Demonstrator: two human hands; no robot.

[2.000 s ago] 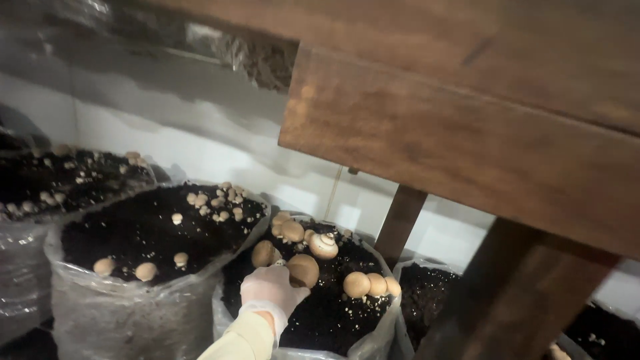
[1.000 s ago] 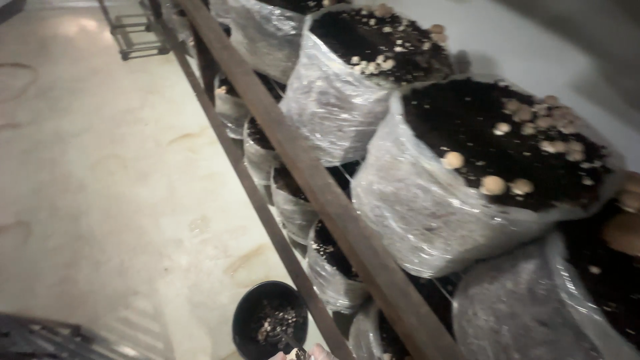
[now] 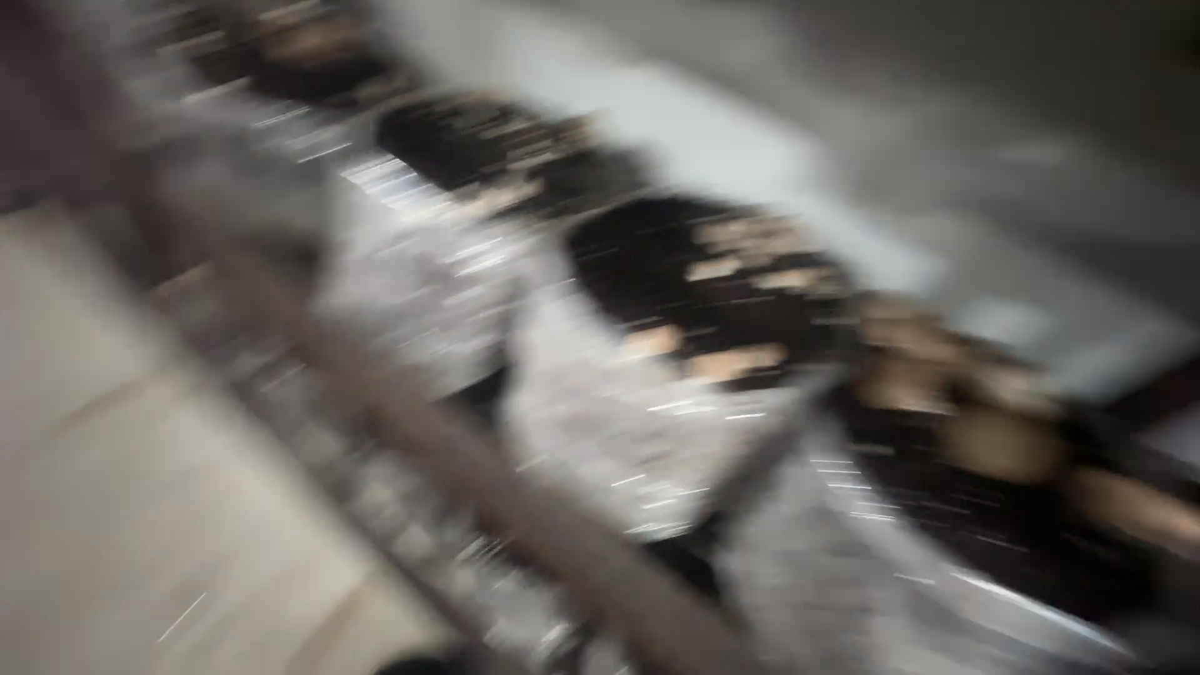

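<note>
Neither my left hand nor my right hand shows in the strongly blurred head view. At the right, a plastic bag of dark soil point(image 3: 984, 525) bears a cluster of large brown mushrooms point(image 3: 1003, 441) along its far side. Left of it stands another clear plastic bag point(image 3: 600, 412), with small pale mushrooms point(image 3: 769, 248) in a group and a few more near its front rim. Further bags of dark soil point(image 3: 459, 141) run in a row toward the upper left.
A brown shelf rail point(image 3: 525, 525) crosses diagonally in front of the bags. More bags on a lower level point(image 3: 403, 506) show blurred beneath it. Pale floor point(image 3: 141, 469) lies at the lower left, with the edge of a dark round thing point(image 3: 417, 664) at the bottom. A pale wall point(image 3: 675, 122) stands behind.
The view has swung back toward the bags. One gloved hand was at the brown mushrooms two seconds ago, and part of a hand showed by the black bucket one second ago; no hand shows now.
</note>
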